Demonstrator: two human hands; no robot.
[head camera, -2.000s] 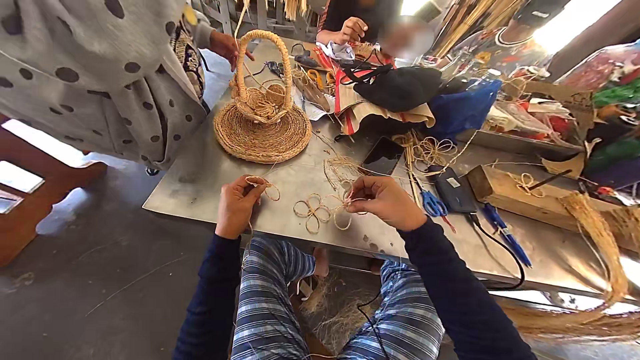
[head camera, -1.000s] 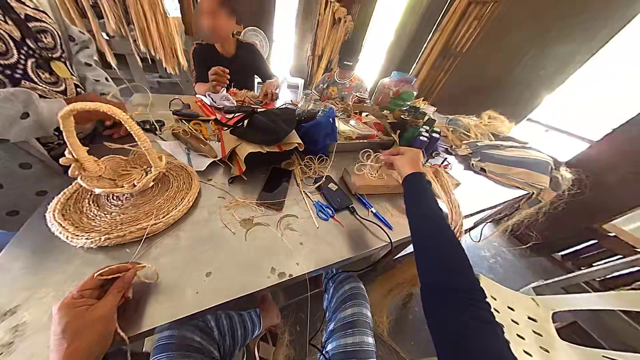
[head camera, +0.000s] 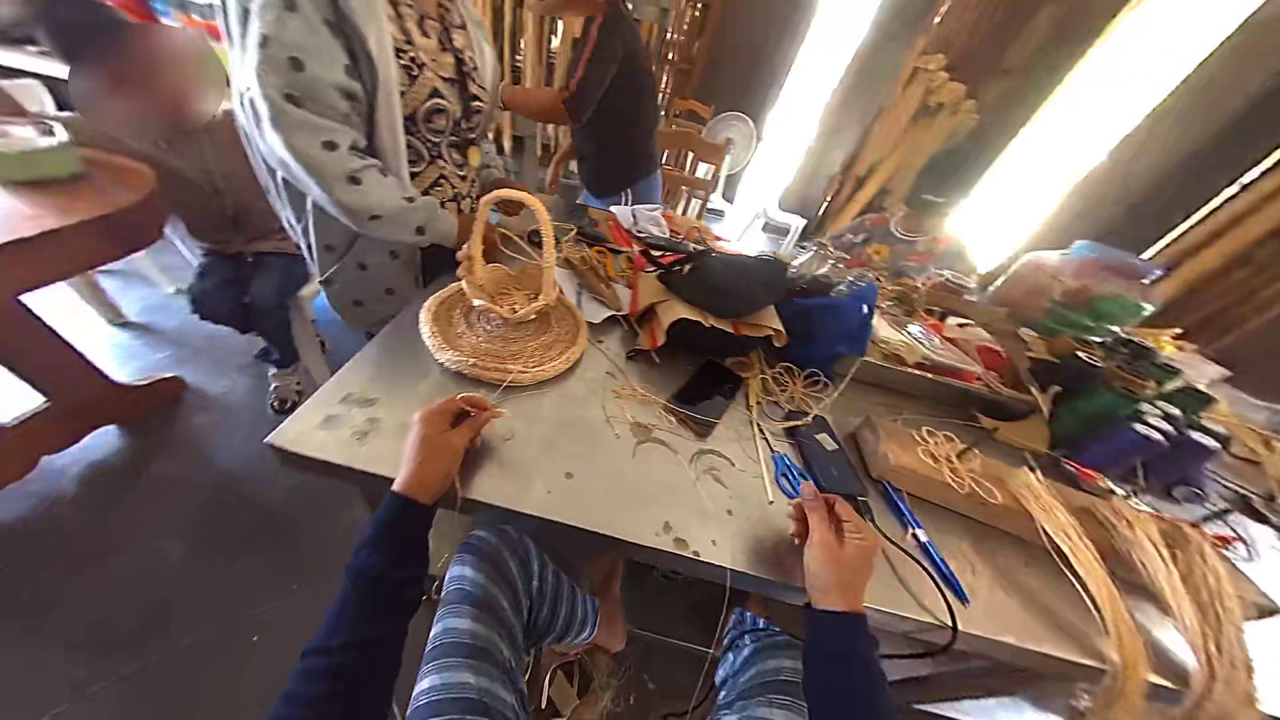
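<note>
My left hand (head camera: 443, 447), near the front left of the metal table, pinches a thin natural fibre strand between thumb and fingers. Behind it stands a small handled woven basket (head camera: 512, 285) on a round woven mat (head camera: 505, 340). My right hand (head camera: 835, 548) is at the table's front edge, fingers curled, close to the blue-handled scissors (head camera: 790, 474); whether it holds anything I cannot tell. A looped fibre piece (head camera: 955, 464) lies on a wooden block (head camera: 900, 450) to the right, and more fibre loops (head camera: 790, 385) lie behind the scissors.
A phone (head camera: 706, 392), a black device (head camera: 828, 458) with a cable and a blue pen (head camera: 925, 540) lie on the table (head camera: 580, 480). A black bag (head camera: 728, 282) and blue cloth are farther back. Raw fibre bundles (head camera: 1075, 570) hang at the right. People stand beyond the basket.
My right hand has moved back from the wooden block, where a looped fibre piece lies. The flower-shaped loops seen on the table two seconds ago are gone from that spot. The view has swung widely.
</note>
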